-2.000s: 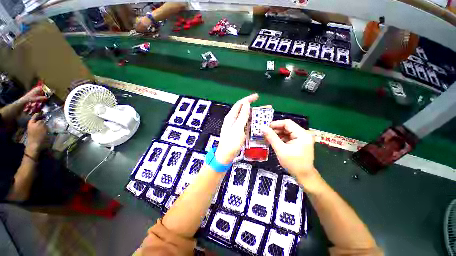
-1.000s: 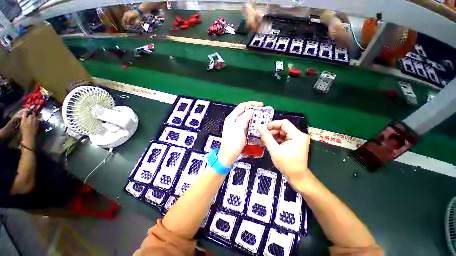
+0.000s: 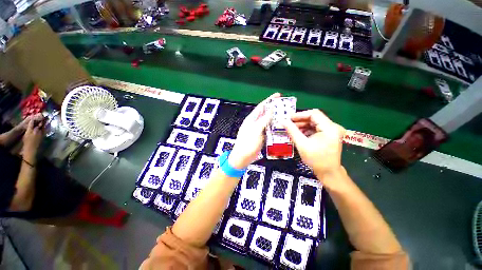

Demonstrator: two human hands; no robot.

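Note:
A silver-white part-built unit with a red portion (image 3: 279,150) is upright in front of me, over the back of the black parts tray (image 3: 228,120). My left hand (image 3: 255,132), with a blue wristband, grips the unit from its left side. My right hand (image 3: 313,138) has its thumb and fingertips at the unit's upper right face; whether they hold a small fitting cannot be told. Long pale panels (image 3: 279,196) and short panels (image 3: 265,241) lie in the tray pockets.
A white desk fan (image 3: 90,113) stands left of the tray. A phone (image 3: 412,142) is at the right by a post. The green conveyor belt (image 3: 195,66) beyond carries loose units and red parts. Another person's hands (image 3: 33,126) work at the left. A second parts tray (image 3: 317,41) lies across the belt.
The unit and both hands have moved slightly up, and more of the red portion shows than one second ago. Units on the belt have shifted right. The hands across the belt have left the second tray.

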